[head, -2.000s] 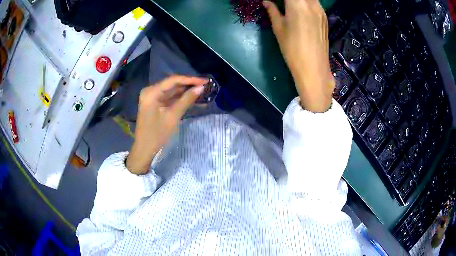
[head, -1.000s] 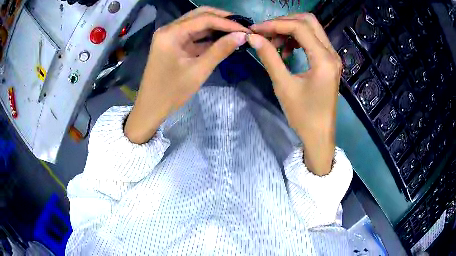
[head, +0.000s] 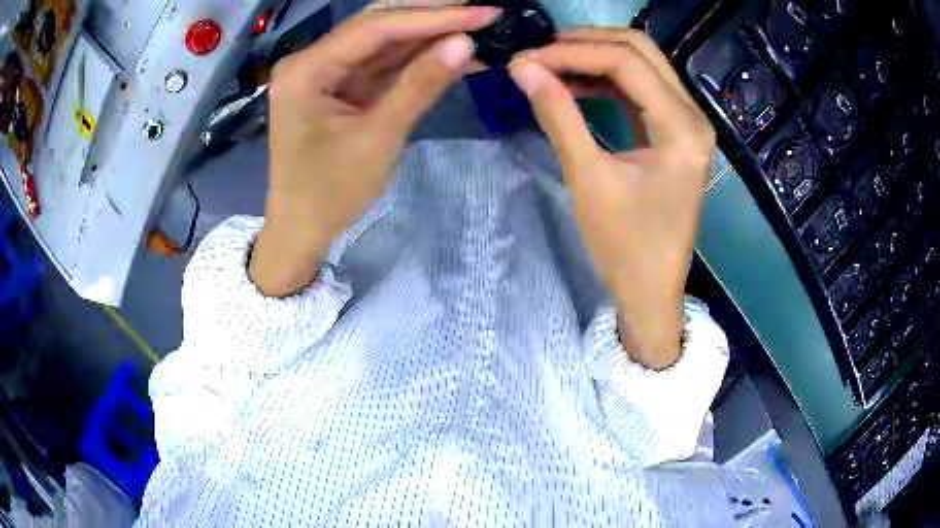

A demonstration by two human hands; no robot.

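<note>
A small round black housing [head: 512,35] is held between both hands near the top edge of the picture. My left hand [head: 345,134] pinches its left side between thumb and index finger. My right hand [head: 629,134] has its thumb and index fingertips at the housing's lower right side. Whether a small part sits between the right fingertips cannot be told. Both hands are bare, with white striped sleeves.
A black blister tray [head: 794,165] with units in its pockets lies on the green mat [head: 768,258] at right. The white machine [head: 155,93] at left has a red button [head: 203,37] and smaller round buttons. A blue stool [head: 122,428] stands at lower left.
My right hand has come from the dark red pile to the housing. My left hand has moved up with the housing. Since a second ago, the housing shows more openly between the fingertips.
</note>
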